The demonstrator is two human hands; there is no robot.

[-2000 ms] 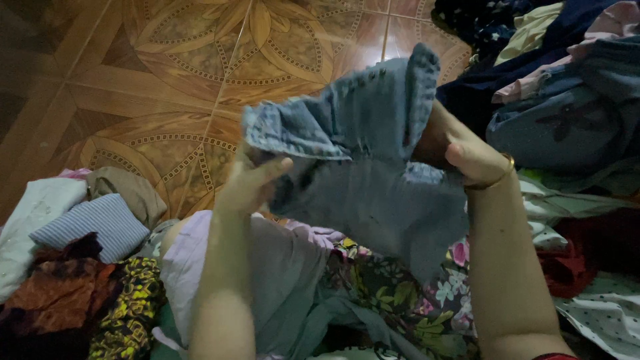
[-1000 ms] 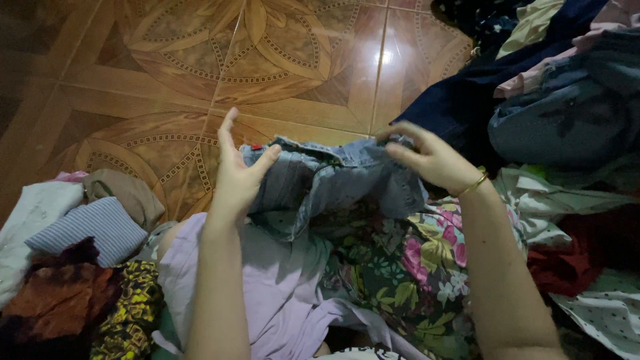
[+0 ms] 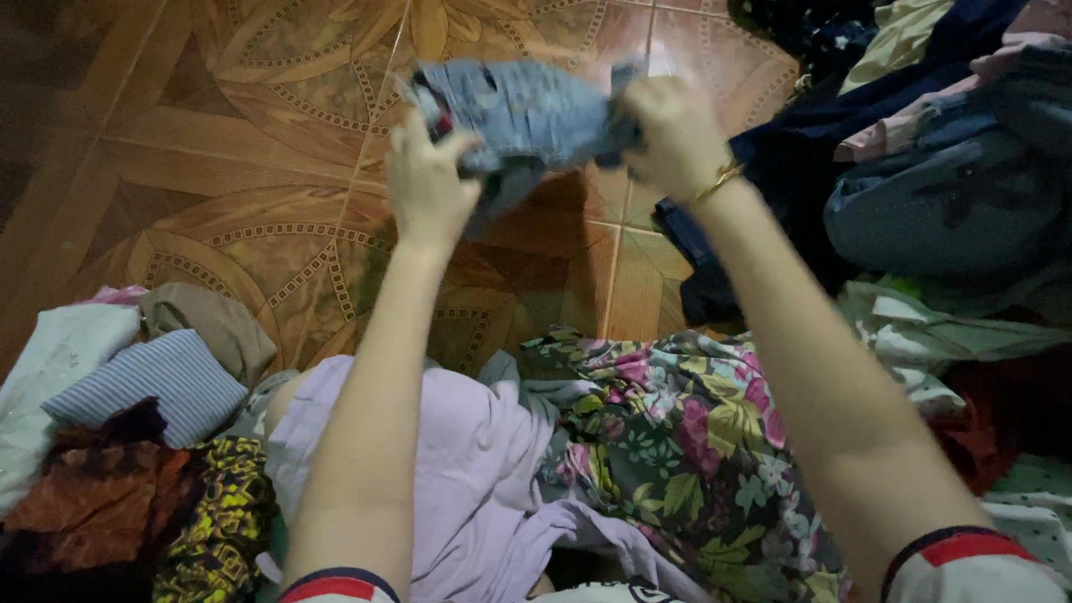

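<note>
A light blue denim garment (image 3: 536,109) is stretched between my two hands above the tiled floor, blurred by motion. My left hand (image 3: 431,176) grips its left end, where a small red patch shows. At the other end my right hand (image 3: 674,138), with a gold bangle on the wrist, holds a bunched, darker part of the denim. Lilac cloth (image 3: 469,469) and a dark floral fabric (image 3: 695,435) lie below, over my lap.
To the left are a striped blue folded cloth (image 3: 159,385), a brown cloth (image 3: 209,327), and a yellow-and-black patterned one (image 3: 218,519). A heap with navy cloth (image 3: 804,159) and denim (image 3: 946,193) lies at right. Patterned tile floor (image 3: 276,167) extends ahead.
Both hands have moved forward, away from my lap, with the denim garment. It hung broad and loose two seconds ago and is now bunched into a narrower shape between them.
</note>
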